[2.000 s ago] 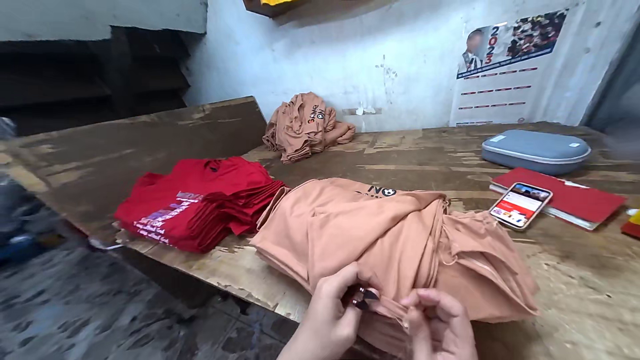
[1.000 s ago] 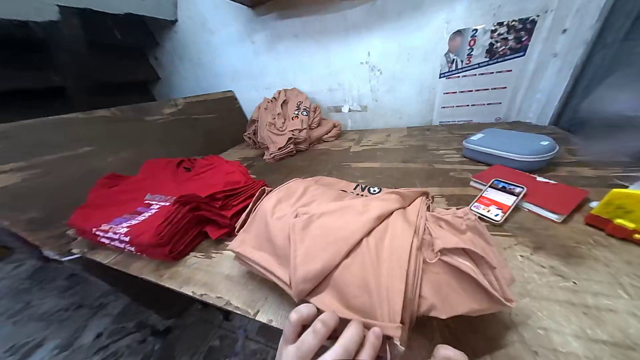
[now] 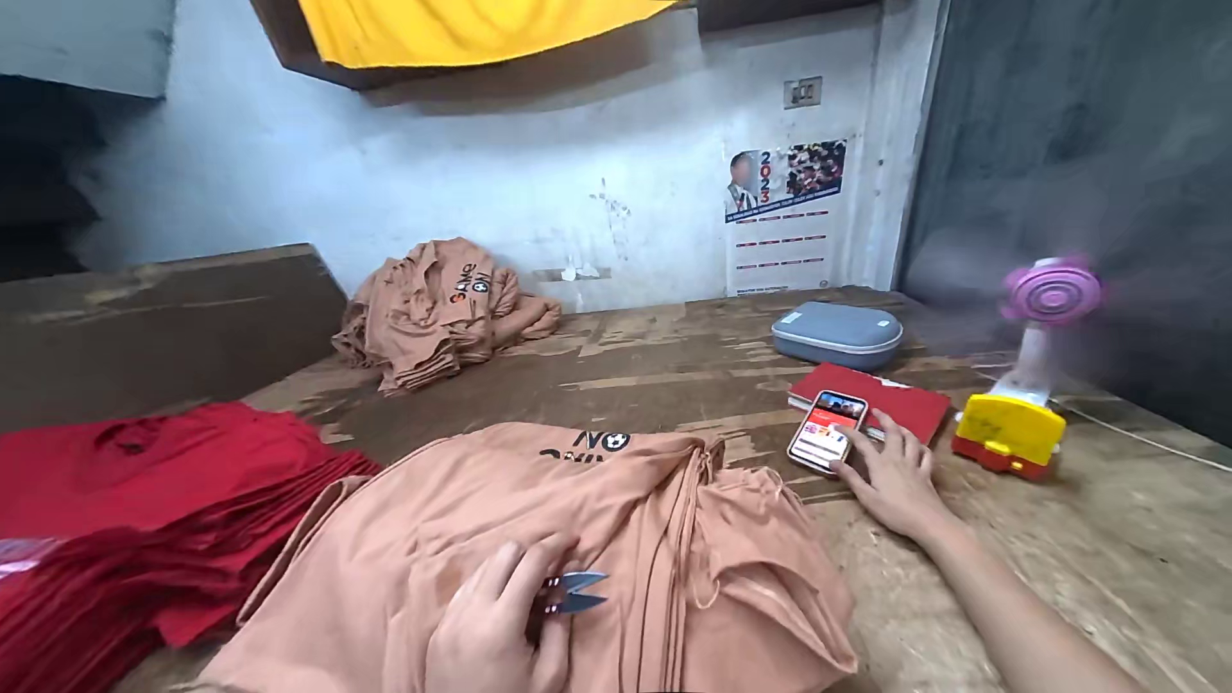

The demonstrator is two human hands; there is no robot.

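My left hand [image 3: 505,616] holds a small pair of thread snips [image 3: 577,592], blades apart and pointing right, over a stack of peach printed shirts [image 3: 433,520]. On the right, my right hand [image 3: 890,472] has its fingers spread, with fingertips at the lower right edge of a smartphone [image 3: 826,433] whose screen is lit. The phone leans on a red notebook [image 3: 905,399]. Nothing is gripped in my right hand. To the left of the peach stack lies a pile of red shirts [image 3: 192,491].
Another heap of peach shirts [image 3: 433,308] sits at the back by the wall. A blue-grey zip case [image 3: 837,332] is behind the notebook. A pink and yellow small fan [image 3: 1011,433] stands at the right, its cable [image 3: 1145,438] trailing over the wooden table [image 3: 635,371].
My right hand has left the front edge of the peach stack and reached the phone. The snips now show clearly in my left hand above the shirts. The view has shifted up and right.
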